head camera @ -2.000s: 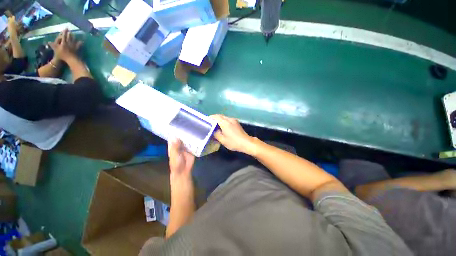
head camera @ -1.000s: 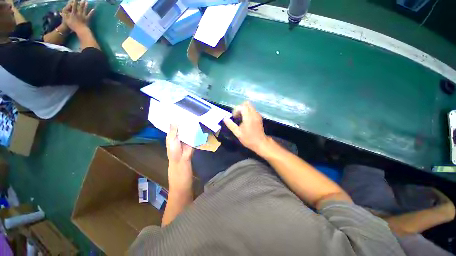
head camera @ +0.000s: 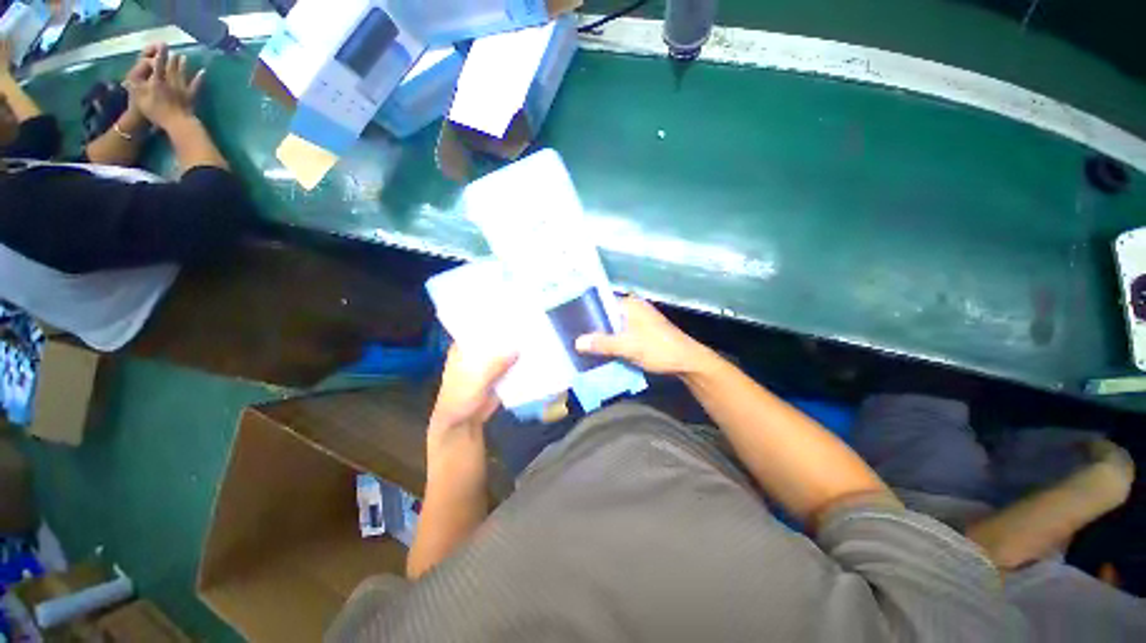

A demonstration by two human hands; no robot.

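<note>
A white and light blue retail box (head camera: 540, 295) with a dark printed picture is held over my lap at the bench's near edge. Its long flaps point away from me and small blue and tan flaps show at the near end. My left hand (head camera: 468, 383) grips its left side. My right hand (head camera: 647, 339) grips its right side, with the thumb on the face by the dark picture. The inside of the box is not visible.
Several opened boxes (head camera: 503, 82) lie piled on the green bench (head camera: 817, 201). A power driver (head camera: 687, 28) hangs above the bench. A large brown carton (head camera: 283, 502) stands on the floor at left. One neighbour sits at left; another's arm shows at right.
The box has turned so its far end points up and away, with its face towards me. My right hand has come back onto the box and grips it.
</note>
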